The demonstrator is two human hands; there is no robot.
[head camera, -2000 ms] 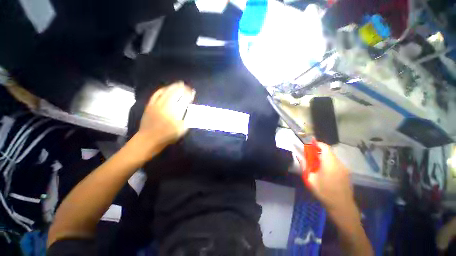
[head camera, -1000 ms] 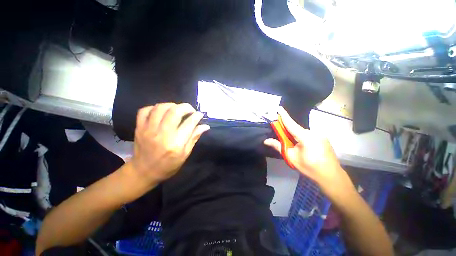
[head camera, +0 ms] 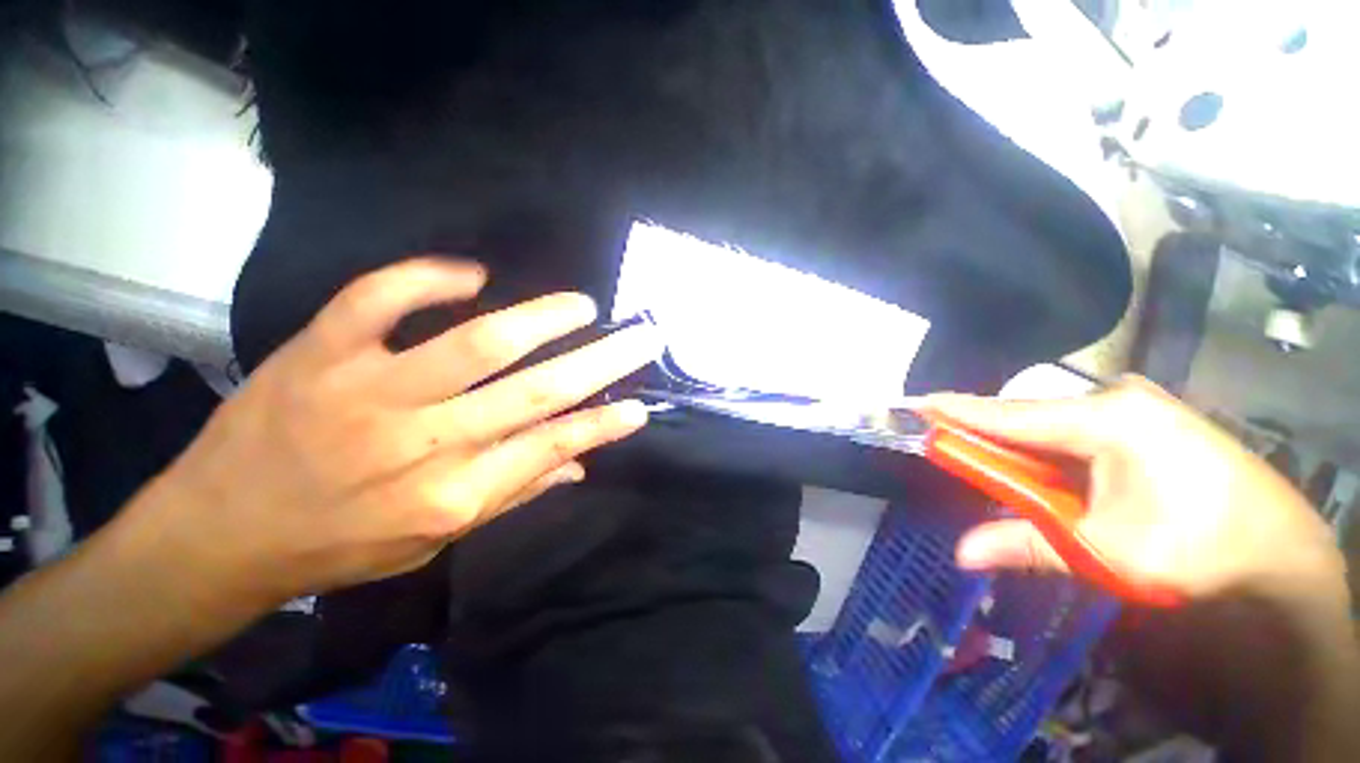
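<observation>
A white patch [head camera: 776,321] lies on the large black garment panel [head camera: 597,134], tilted down to the right. The scissors [head camera: 1022,499] have orange-red handles, and their blades point left along the patch's lower edge. My right hand [head camera: 1178,492] is shut on the scissors handles. My left hand [head camera: 433,418] rests on the panel at the patch's left end, fingers spread, with fingertips by the blade tips. Whether it pinches the cloth is hard to tell. A dark curved line, maybe thread, shows on the patch by the fingertips.
The white table [head camera: 120,194] shows at the left with its ruler-marked edge. A white sewing machine [head camera: 1238,112] stands at the upper right, with a dark rectangle [head camera: 1178,306] below it. Blue plastic baskets [head camera: 895,596] with scraps are below. Dark-clothed legs are at bottom centre.
The scissors have come from the right side to the patch's lower edge, blades now extending left along it. The view is closer, and the panel and patch appear larger. The left hand's fingers have spread.
</observation>
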